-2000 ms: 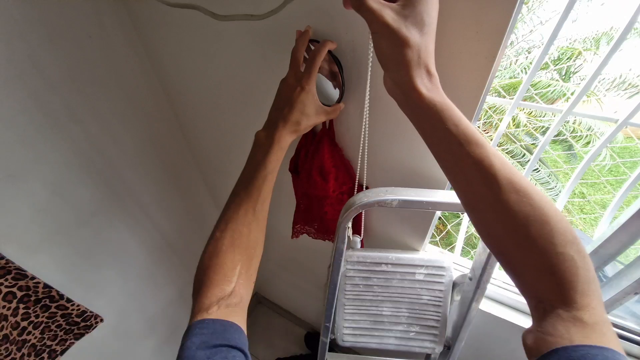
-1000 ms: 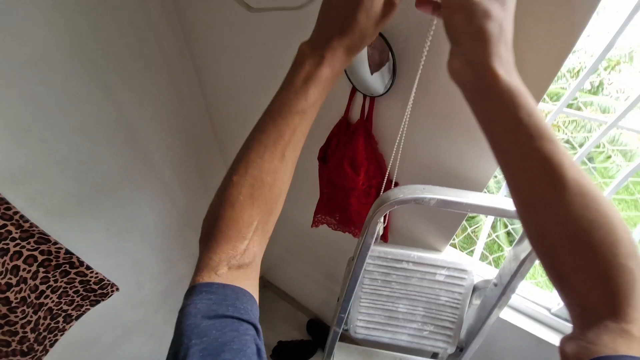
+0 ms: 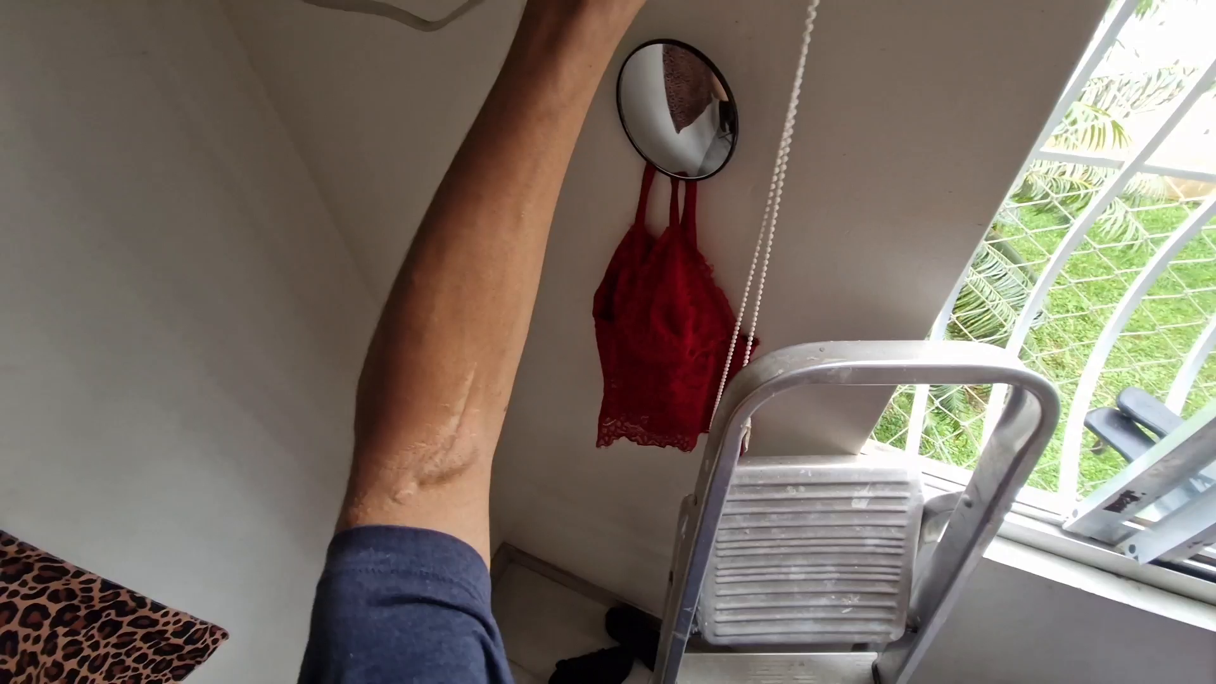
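My left forearm reaches up past the top edge of the head view, and the hand at its end is cut off. Neither my right hand nor its arm shows. A round, black-rimmed mirror (image 3: 677, 109) is on the wall, right of my left wrist. Below it a red lace top (image 3: 665, 332) hangs by thin straps. A loop of white beaded blind chain (image 3: 785, 142) runs down beside the mirror and passes in front of the top's right edge.
An aluminium stepladder (image 3: 807, 551) stands at the lower right, before a barred window (image 3: 1092, 275) with netting. A leopard-print cushion (image 3: 95, 622) is at the lower left. Dark items (image 3: 594, 665) lie on the floor by the ladder. A pale cable (image 3: 408, 14) crosses the top.
My left hand has left the mirror's rim and risen out of the frame. My right arm, seen raised at the right in both earlier frames, is out of view.
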